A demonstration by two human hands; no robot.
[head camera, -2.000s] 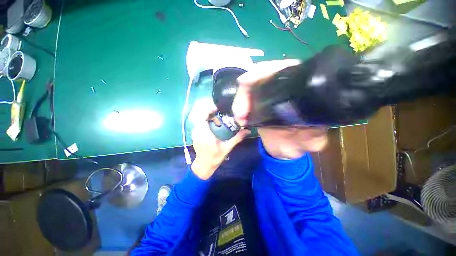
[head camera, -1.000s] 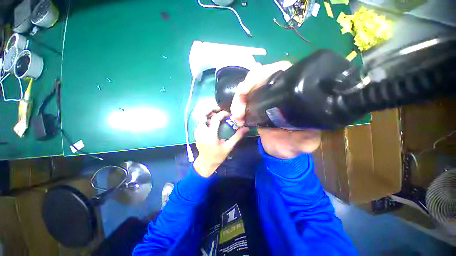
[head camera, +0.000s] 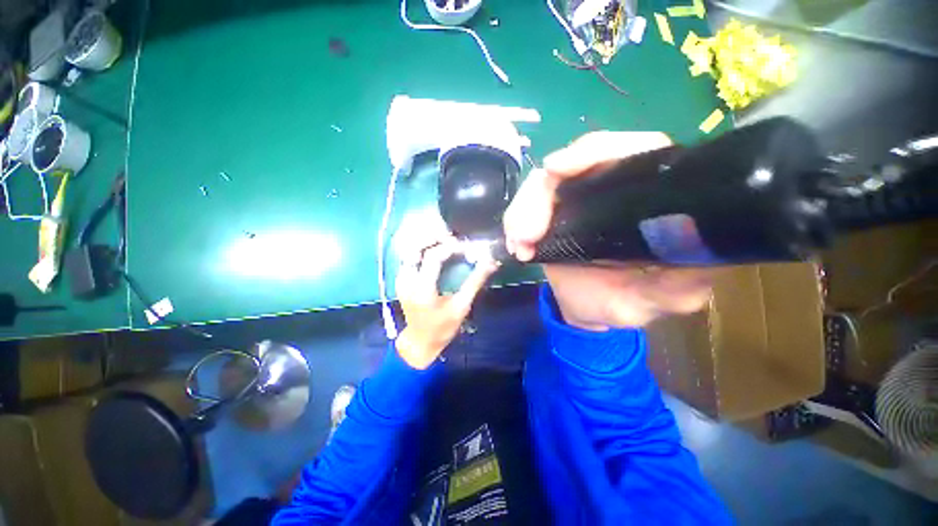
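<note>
A white PTZ dome camera [head camera: 437, 125] with a glossy black ball head [head camera: 478, 192] lies near the front edge of the green mat. Its white cable lead [head camera: 387, 231] runs down its left side. My right hand [head camera: 602, 221] holds the thick black electric screwdriver [head camera: 679, 200], tip end pointing left toward the lower edge of the ball head. My left hand [head camera: 433, 298] grips a small part just below the ball head by its fingertips. The part is mostly hidden by fingers and glare. The screwdriver's bit cannot be made out.
Yellow crumpled tape [head camera: 749, 64] lies at the upper right. Other white cameras [head camera: 59, 144] and a black adapter [head camera: 95, 269] are at the left. Another device with wires [head camera: 605, 26] is at the top. Below the bench are a cardboard box [head camera: 766, 344], a stool [head camera: 141, 454] and a fan [head camera: 910, 396].
My right hand and the screwdriver have moved slightly right, and more of the black ball head shows. My left hand stays at the small part below it.
</note>
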